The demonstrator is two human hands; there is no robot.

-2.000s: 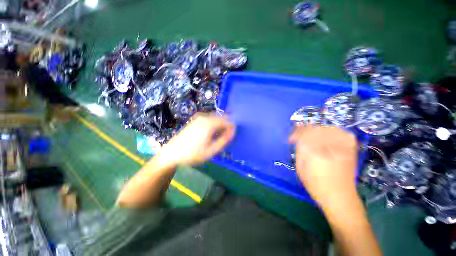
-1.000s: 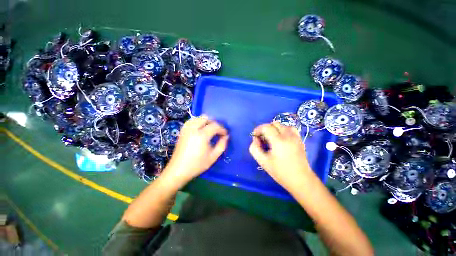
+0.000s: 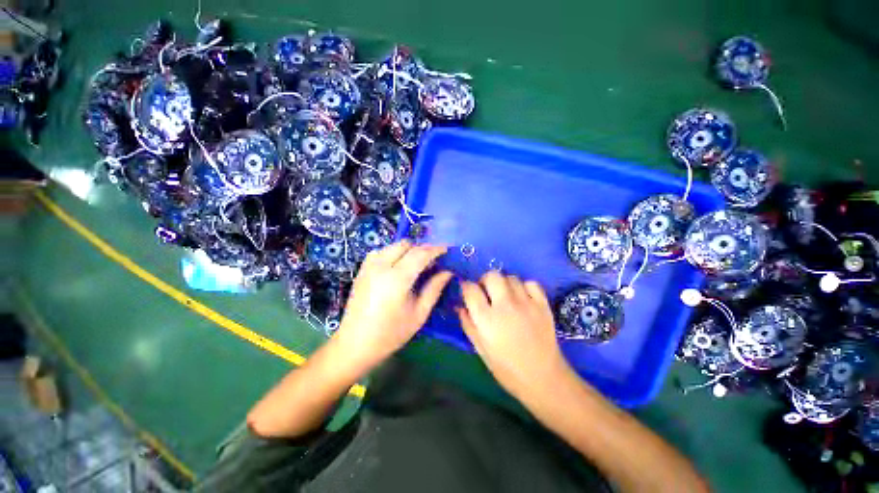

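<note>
The blue tray [image 3: 540, 154] lies in front of me. Small thin rings [image 3: 467, 249] lie on its floor just beyond my fingers. My left hand [image 3: 386, 300] is over the tray's left edge, thumb and index finger a little apart; whether it pinches something tiny cannot be told. My right hand [image 3: 513, 332] is over the tray's near part, fingers bent down towards the floor, fingertips close to my left thumb; what is under them is hidden. Round discs with white leads lie in the tray's right part, one [image 3: 590, 314] just right of my right hand and another [image 3: 599, 243] farther back.
A large heap of discs [image 3: 326, 207] lies left of the tray on the green surface. Another heap [image 3: 768, 337] lies to the right, some discs overlapping the tray's rim. A single disc [image 3: 742, 63] lies at the back right. A light blue-white patch [image 3: 210, 272] is beside the left heap.
The view has shifted, so tray and heaps appear farther right. My right hand has moved left, close to my left hand. More discs now show uncovered in the tray's right part.
</note>
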